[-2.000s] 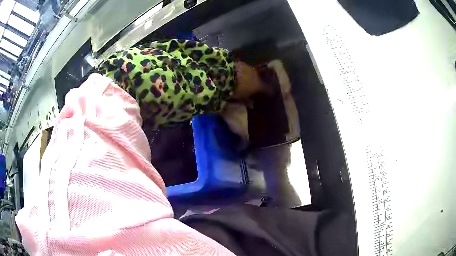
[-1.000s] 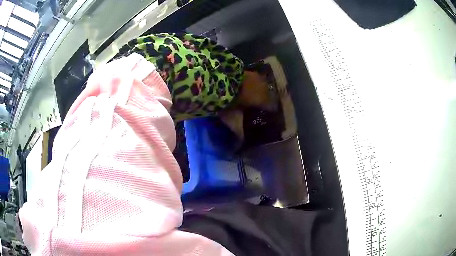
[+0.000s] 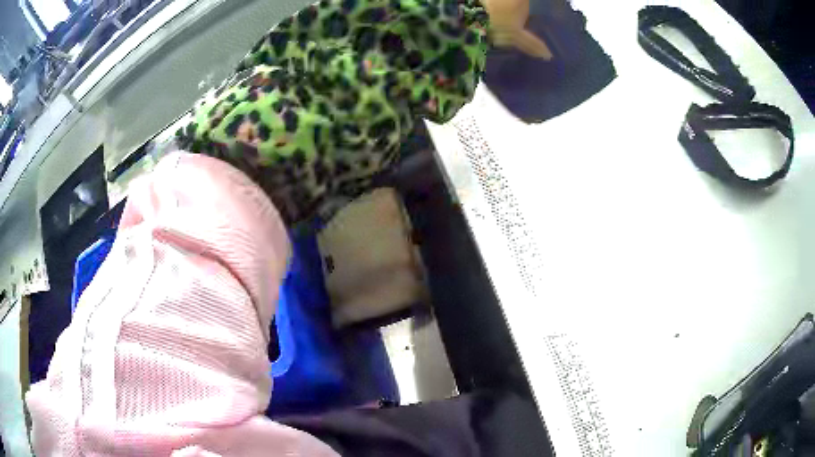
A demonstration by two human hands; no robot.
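Observation:
My left hand (image 3: 516, 25) is at the top edge of the picture, partly cut off, with a finger over a dark fabric panel (image 3: 572, 76) on the white table (image 3: 617, 232). Whether the hand grips the panel or only rests on it cannot be told. Two black zipper bands lie on the table to the right of the panel: an elongated loop (image 3: 661, 49) and a rounder open loop (image 3: 779, 134), close together. My right hand is out of the picture.
Below the table edge are a blue container (image 3: 308, 370) and a tan boxlike item (image 3: 375, 259). Black machine parts (image 3: 760, 393) stand at the lower right. A printed ruler scale runs along the table's edge. My pink and leopard-print sleeve crosses the left side.
My left hand has moved up from the dark area below the table to the panel on the tabletop. The view has shifted, bringing the zipper bands and black machine parts into sight.

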